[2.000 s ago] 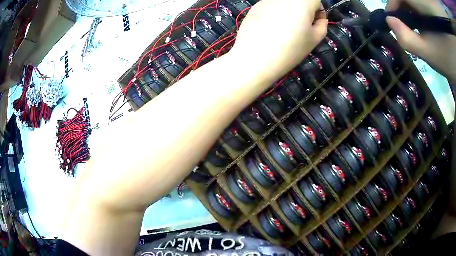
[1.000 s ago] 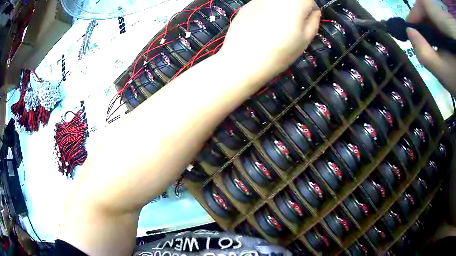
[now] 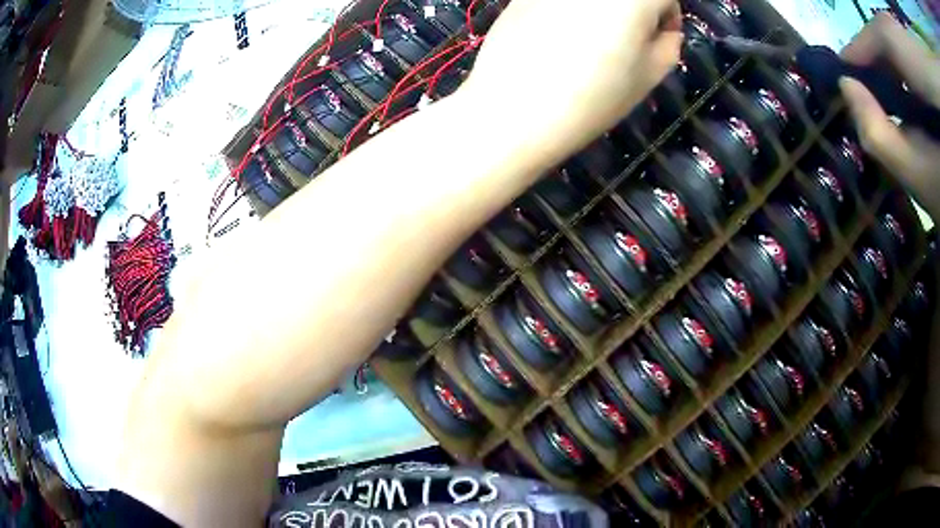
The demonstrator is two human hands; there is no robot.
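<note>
The brown partitioned tray (image 3: pixel 469 446) holds rows of round black speakers (image 3: pixel 626 251) on edge, with red and shiny terminal spots. My left hand (image 3: pixel 629 46) is over the tray's upper part, fingers pinched together; whatever is between the fingertips is too small and blurred to tell. My right hand (image 3: pixel 892 93), partly cut off by the right edge, grips the black handle of a soldering iron (image 3: pixel 821 74). Its thin tip points left, just right of my left fingertips. Red and black lead wires with small white plugs (image 3: pixel 378 45) lie loose over the upper left speakers.
A red-black wire bundle (image 3: pixel 141 278) lies on the pale table (image 3: pixel 196 113) left of the tray. Bundles with clustered white plugs (image 3: pixel 72 196) lie farther left. A brown carton (image 3: pixel 77 62) and a clear round dish (image 3: pixel 206 8) are at the upper left. Printed dark fabric (image 3: pixel 433 500) is at the bottom.
The tray and the things on the table have shifted slightly left and up in view. The iron and my right hand are lower than two seconds ago. My left hand stays over the same area.
</note>
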